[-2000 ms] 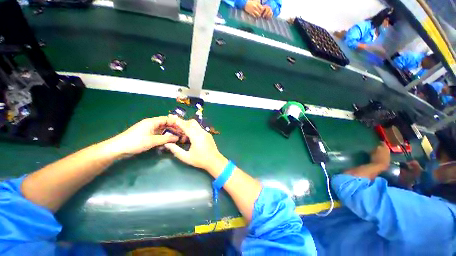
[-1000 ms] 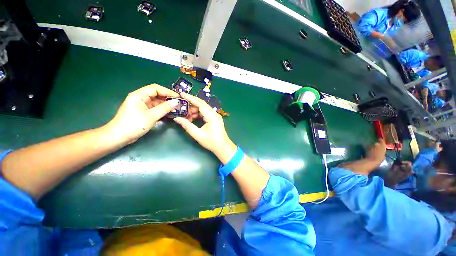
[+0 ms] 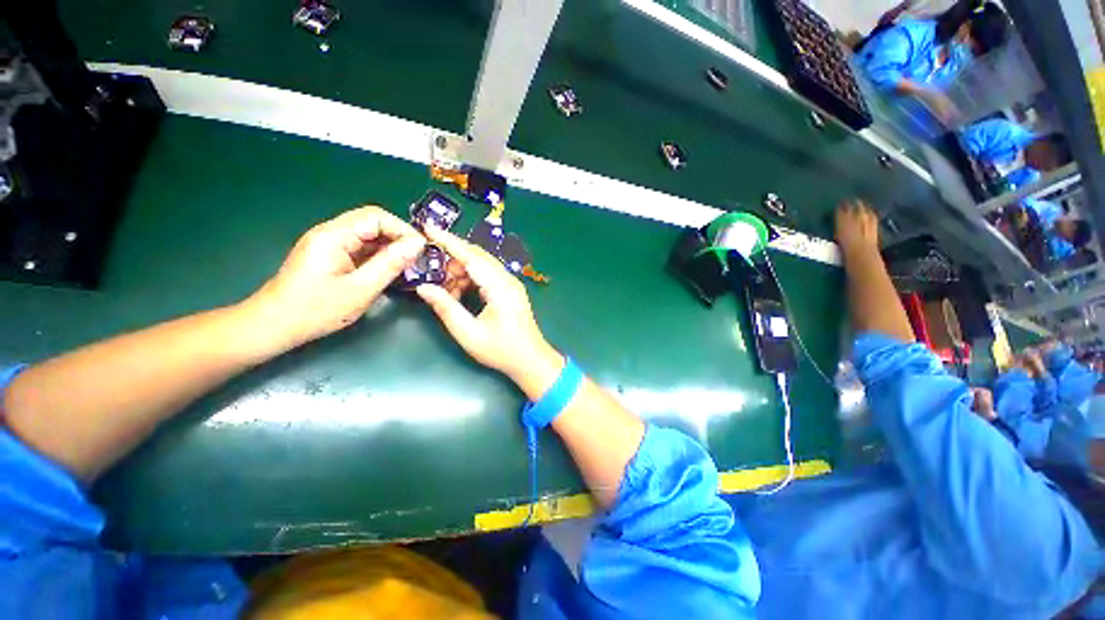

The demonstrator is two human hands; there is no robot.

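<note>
My left hand (image 3: 343, 269) and my right hand (image 3: 487, 311) are bare and meet over the green bench mat. Both hold one small dark watch module (image 3: 427, 267) by its edges, with silvery parts on its upward face. My fingertips partly cover it. A second watch module (image 3: 436, 211) lies on the mat just beyond my fingertips. Dark flex cables (image 3: 497, 248) with orange tails lie right of it, close to the foot of the metal post. A blue wrist strap (image 3: 556, 394) is on my right wrist.
Modules lie spaced on the green conveyor (image 3: 618, 121) beyond the white rail (image 3: 291, 119). A black fixture (image 3: 73, 182) stands at far left. A green-rimmed spool (image 3: 736, 237) and a black slab (image 3: 771, 327) with a white cable are to the right. A neighbouring worker's arm (image 3: 875, 285) reaches towards the belt.
My hands came down to a clearer view of the held module, then stayed nearly still. Belt modules shifted left. The neighbouring worker's arm moved from the bench up to the rail.
</note>
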